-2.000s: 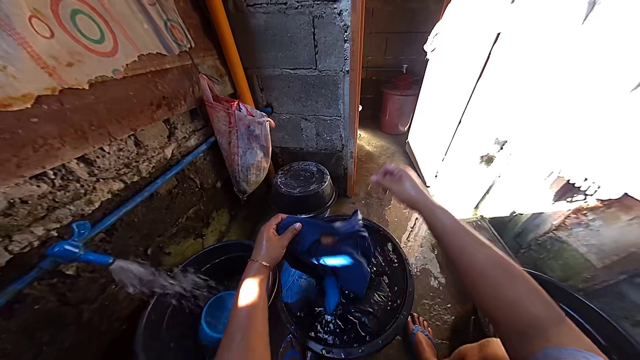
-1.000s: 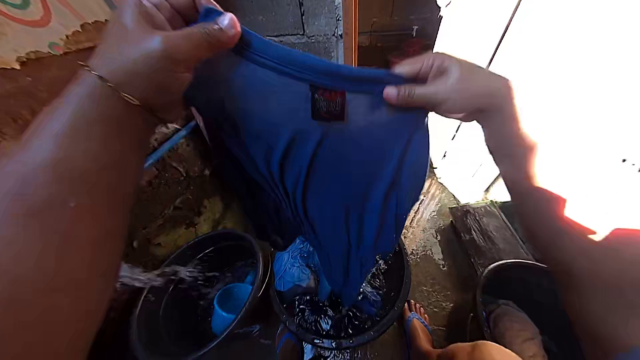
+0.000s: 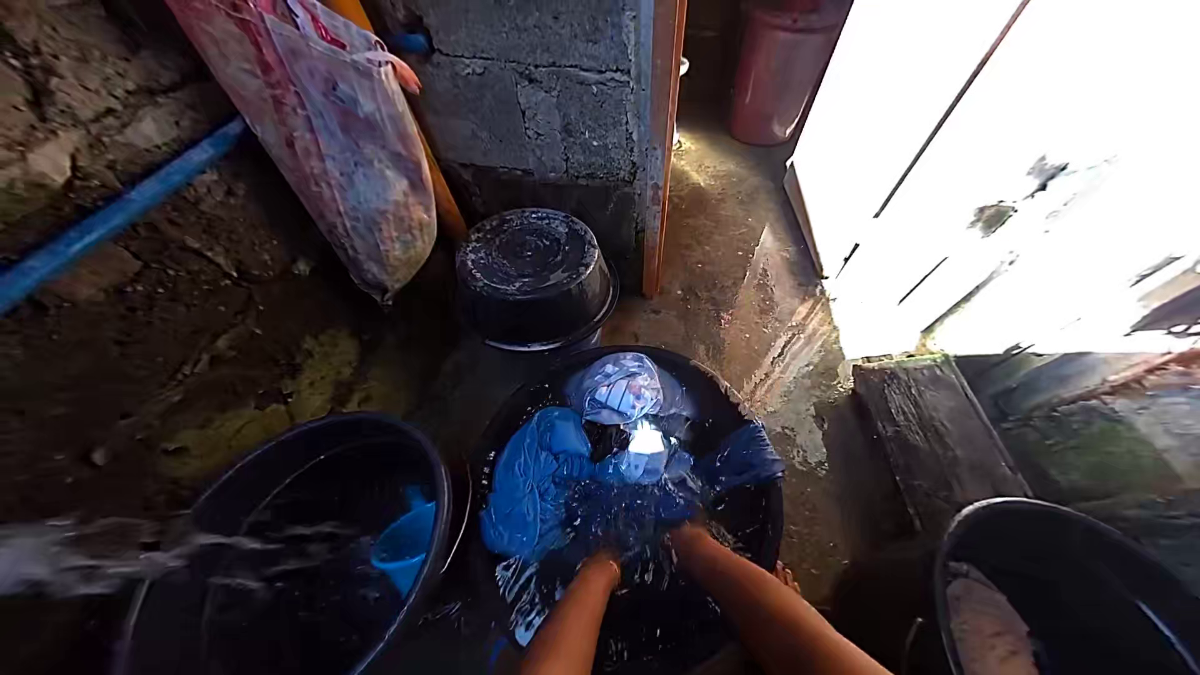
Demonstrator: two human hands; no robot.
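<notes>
Both my hands are down in a round black basin (image 3: 771, 525) of water and wet clothes. My left hand (image 3: 605, 553) is mostly under the splashing water near the middle, and my right hand (image 3: 686, 534) is beside it, its fingers hidden too. Dark blue cloth (image 3: 647, 502) lies around them; whether they grip it does not show. A lighter blue garment (image 3: 530, 483) bulges up at the basin's left side. Pale, wet cloth (image 3: 619, 386) puffs up at the far side, and a dark blue fold (image 3: 745, 457) rests by the right rim.
At left, water streams into a dark tub (image 3: 361, 427) holding a blue dipper (image 3: 403, 548). An upturned black basin (image 3: 532, 272) stands beyond, near a hanging sack (image 3: 347, 141). Another dark tub (image 3: 1041, 511) is at lower right, by a wooden plank (image 3: 928, 431). A reddish bin (image 3: 783, 75) stands past the doorway.
The dark blue garment that both my hands held up and spread is down in the basin. My hands have moved down into the water, which splashes around them.
</notes>
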